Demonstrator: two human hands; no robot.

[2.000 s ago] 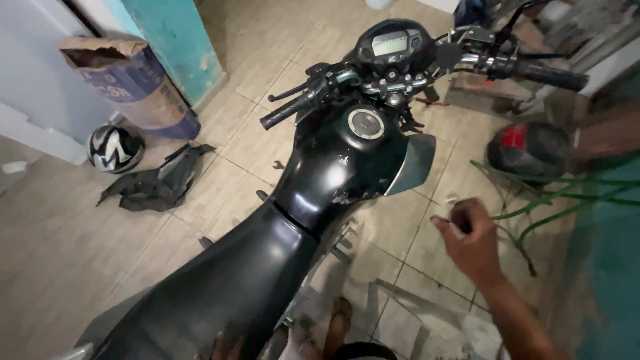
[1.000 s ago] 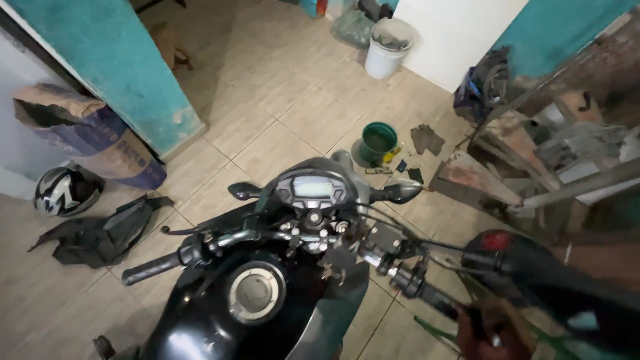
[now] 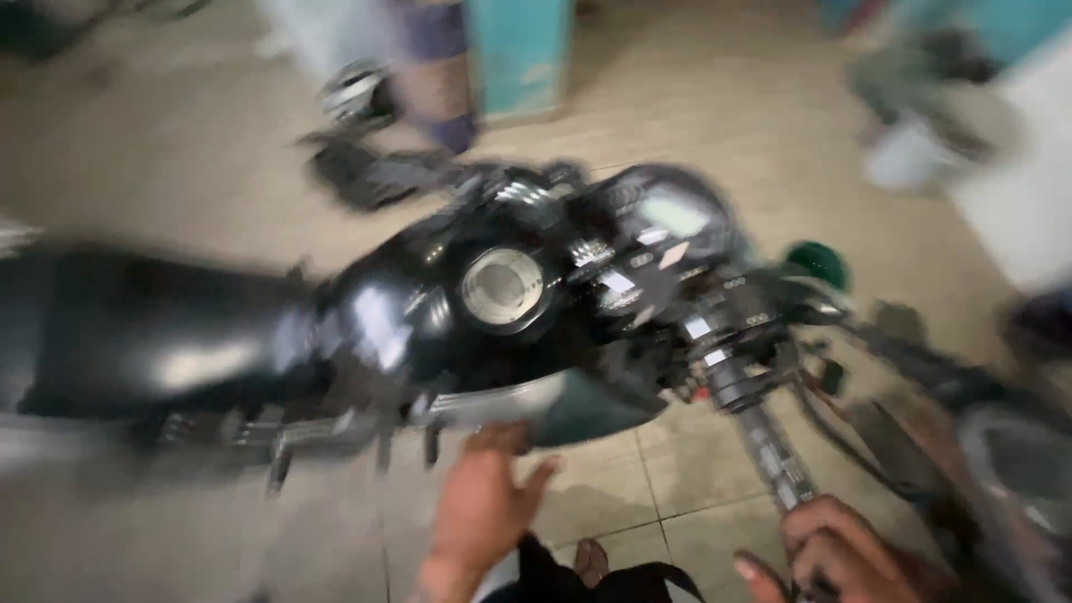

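Note:
A black motorcycle lies across the view, with its fuel tank (image 3: pixel 402 318) in the middle and its long seat (image 3: pixel 167 343) at the left. The round fuel cap (image 3: pixel 503 286) and the blurred instrument display (image 3: pixel 674 213) face up. My left hand (image 3: pixel 490 494) is at the near side of the tank, its fingertips by the lower edge of the side panel (image 3: pixel 578 410); blur hides whether they touch it. My right hand (image 3: pixel 837 544) is wrapped around the handlebar grip (image 3: pixel 775 456) at the lower right.
Beyond the motorcycle, a helmet (image 3: pixel 360 92) and a dark plastic fairing part (image 3: pixel 368 176) lie on the tiled floor near a paper sack (image 3: pixel 435 67). A green bucket (image 3: pixel 816 266) and a white bucket (image 3: pixel 913 155) stand to the right. My foot (image 3: pixel 591 561) shows below.
The view has turned strongly and blurred. My left hand, unseen before, has come to the tank's near side. My right hand, raised off the motorcycle two seconds ago, is now on the handlebar grip.

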